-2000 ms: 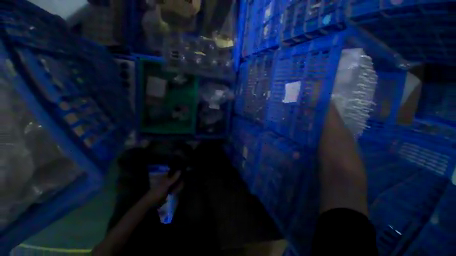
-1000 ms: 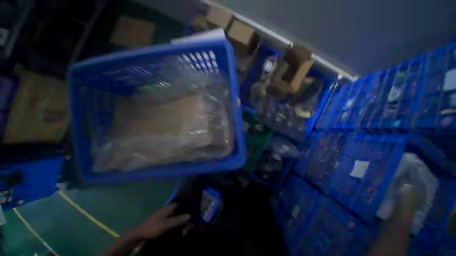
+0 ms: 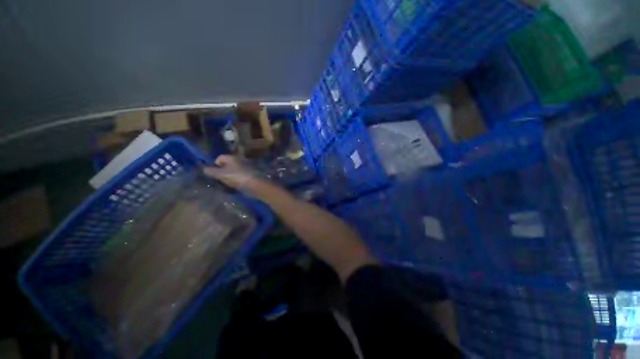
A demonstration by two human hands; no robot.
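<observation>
A blue slatted crate (image 3: 172, 343) is tilted at the left, with crumpled clear plastic (image 3: 144, 242) over brown flat contents inside. My right hand (image 3: 228, 170) grips its upper right rim; the bare forearm comes from a black sleeve at the lower middle. My left hand cannot be made out; a small skin-coloured patch by the crate's lower right side is too dark to tell. A pale, papery or plastic-covered sheet-like thing (image 3: 405, 145) lies on a crate in the stack, with no hand on it.
Stacked blue crates (image 3: 428, 224), some with paper labels, fill the middle and right. A green crate (image 3: 551, 59) sits at the upper right. Open brown cartons (image 3: 254, 127) stand at the back by a grey wall (image 3: 175, 52). A white sheet (image 3: 126, 160) shows behind the held crate.
The view has swung right. The tilted crate now sits lower left. My right hand has left the white bag and is on the crate rim. My left hand has dropped from clear view.
</observation>
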